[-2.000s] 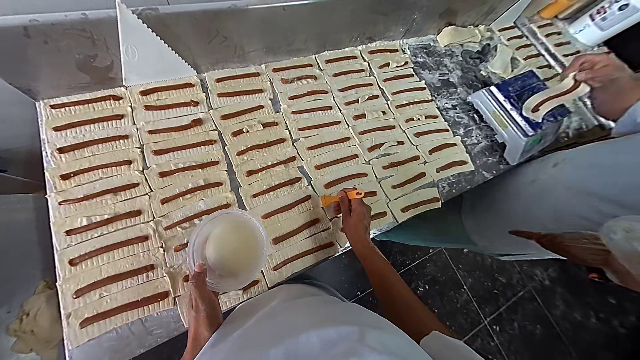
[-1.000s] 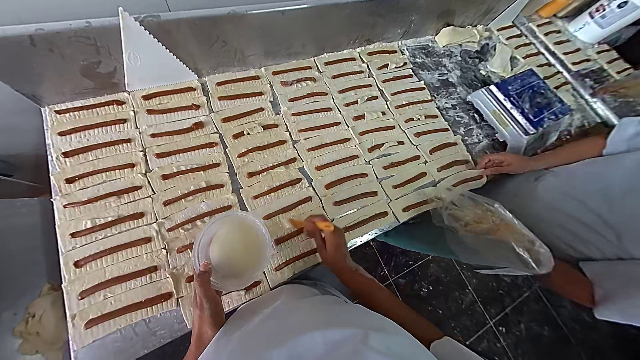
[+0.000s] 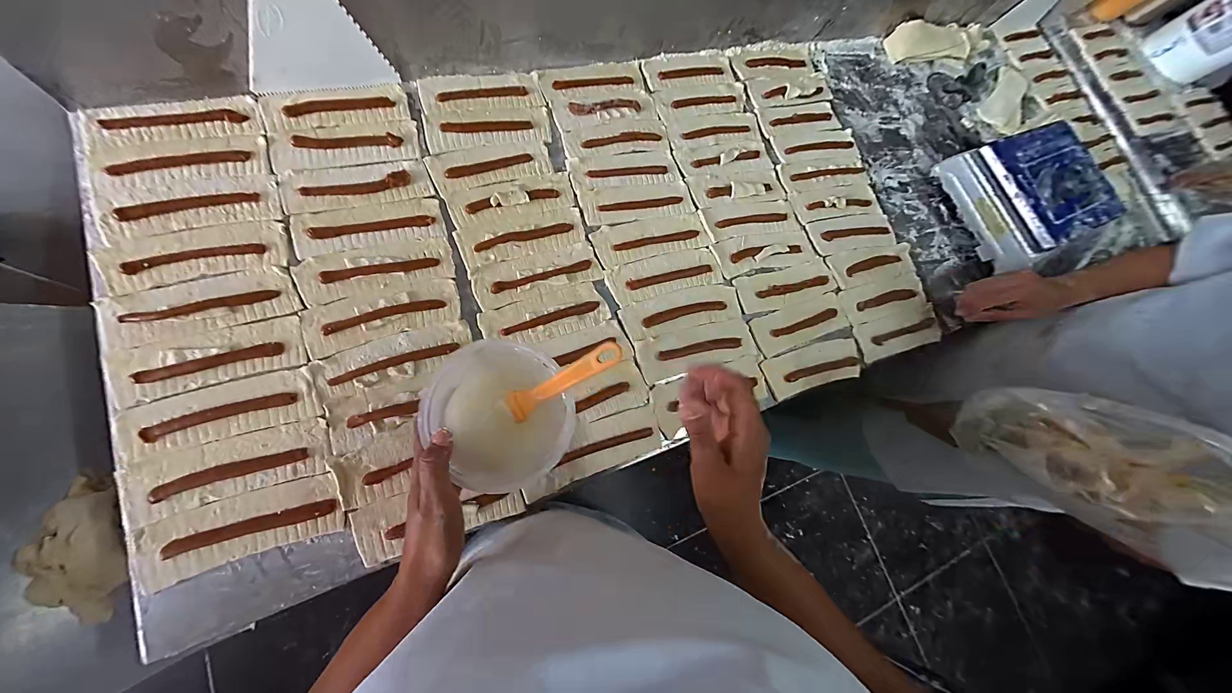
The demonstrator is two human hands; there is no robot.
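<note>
My left hand (image 3: 435,510) holds a clear plastic tub (image 3: 496,467) of whitish liquid above the near edge of the table. An orange-handled brush or spatula (image 3: 568,378) stands in the tub, its handle leaning to the right over the rim; its tip is hidden. To the right of the tub, my right hand (image 3: 717,414) hovers over the lowest dough pieces with its fingers curled. No tool shows in it. Below both hands lie rows of flat dough rectangles (image 3: 212,371), each with a brown strip of filling along it.
A blue and white scale (image 3: 1030,192) stands on the floured counter at the right, with dough scraps (image 3: 929,43) behind it. A co-worker's hand (image 3: 1011,296) rests near the table edge, above a plastic bag (image 3: 1097,452). A toothed white scraper (image 3: 318,43) leans at the back; a dough lump (image 3: 72,553) lies at left.
The orange-handled tool was in my right hand over the dough; now it stands in the tub, let go. The co-worker's hand has left the scale, where it held a dough piece two seconds ago.
</note>
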